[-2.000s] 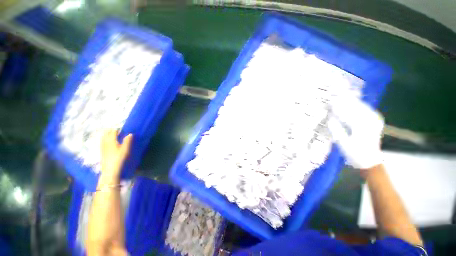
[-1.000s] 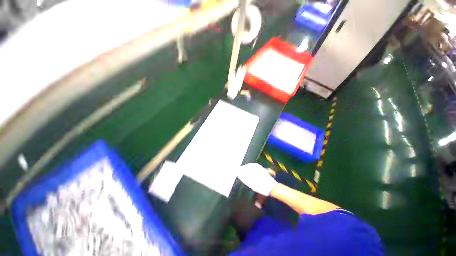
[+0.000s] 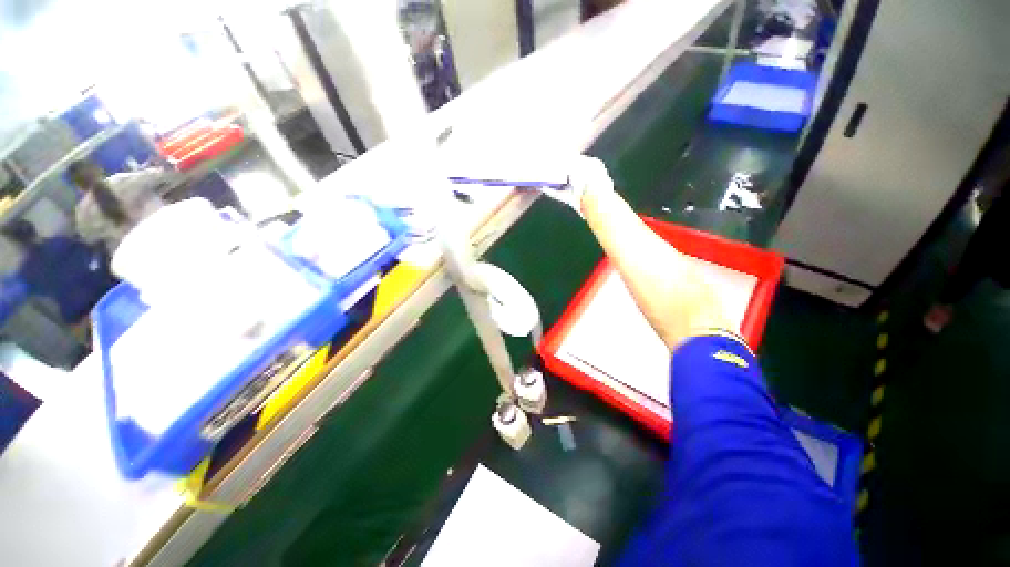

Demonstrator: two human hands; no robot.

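Observation:
My right hand (image 3: 588,184), in a white glove, is stretched far forward over the raised white ledge. It is shut on the end of a thin, flat, blue-edged board, perhaps a clipboard (image 3: 512,183), seen nearly edge-on. The board's far part fades into glare behind a pale post. My left hand is out of the picture.
A red tote (image 3: 770,266) with a pale liner lies under my forearm. Two whitish bottles (image 3: 512,424) stand by the post (image 3: 484,332). A white sheet (image 3: 504,526) lies nearer. Blue totes (image 3: 131,426) sit on the ledge at left. A person (image 3: 105,205) is beyond.
The view has swung from the part-filled blue totes along the bench to the ledge. My right hand has moved from beside the white sheet to forward over the ledge and now holds the board.

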